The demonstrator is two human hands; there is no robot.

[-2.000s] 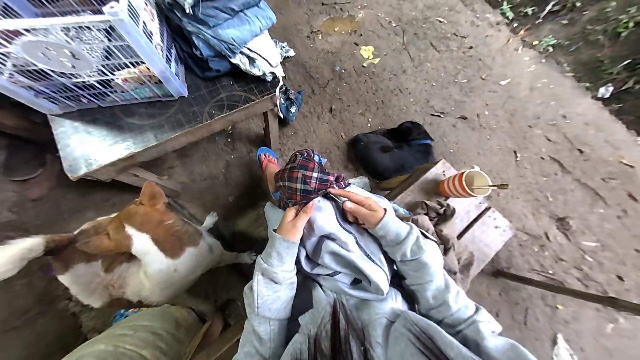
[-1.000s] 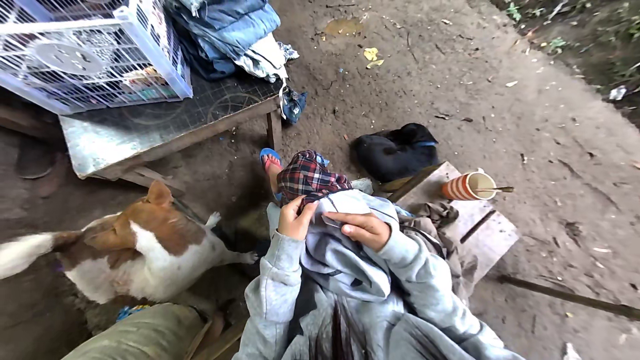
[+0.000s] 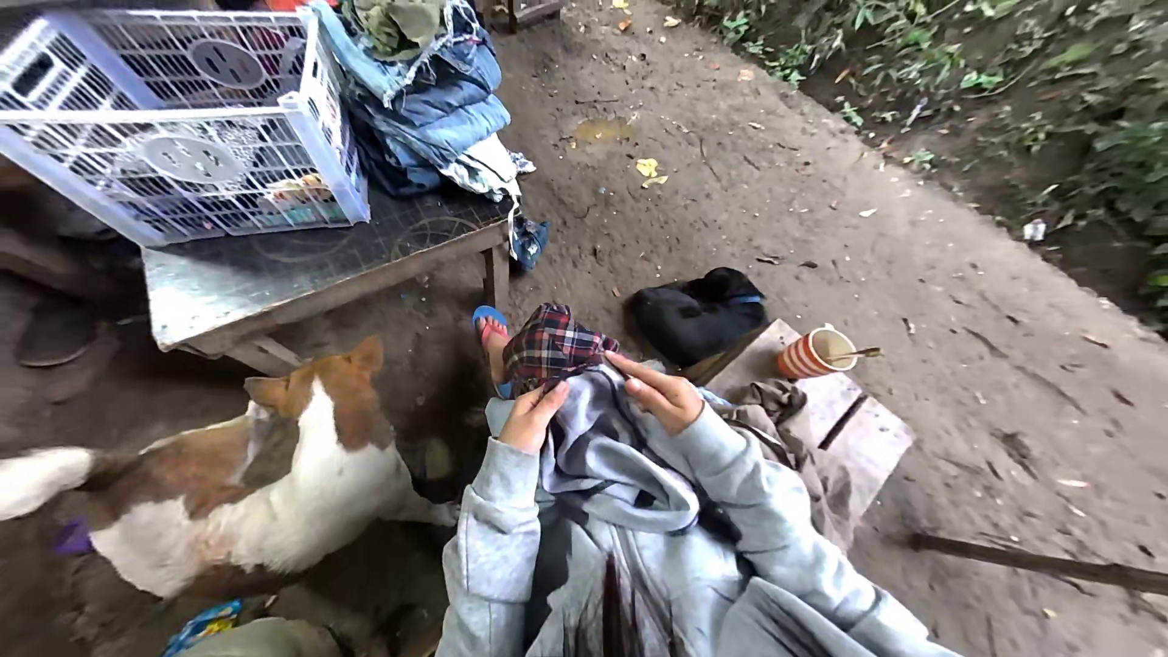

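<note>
Plaid cloth in dark red, navy and white lies over my lap, joined by or lying against a grey cloth; which of the two is unclear. My left hand pinches the fabric between thumb and fingers where the two cloths meet. Across from it, my right hand has its index finger stretched along the upper edge of the grey cloth, with the thumb below. Whether a needle or thread is between the fingers cannot be seen. Below the right forearm lies a crumpled brown cloth.
A wooden bench at my right holds an orange-striped cup with a spoon. A black dog lies beyond it. The brown and white dog is at my left. Beyond stands a table with a plastic crate and folded jeans.
The right hand's fingers have shifted from lying across the grey cloth to pointing along its upper edge. The left hand still pinches the fabric.
</note>
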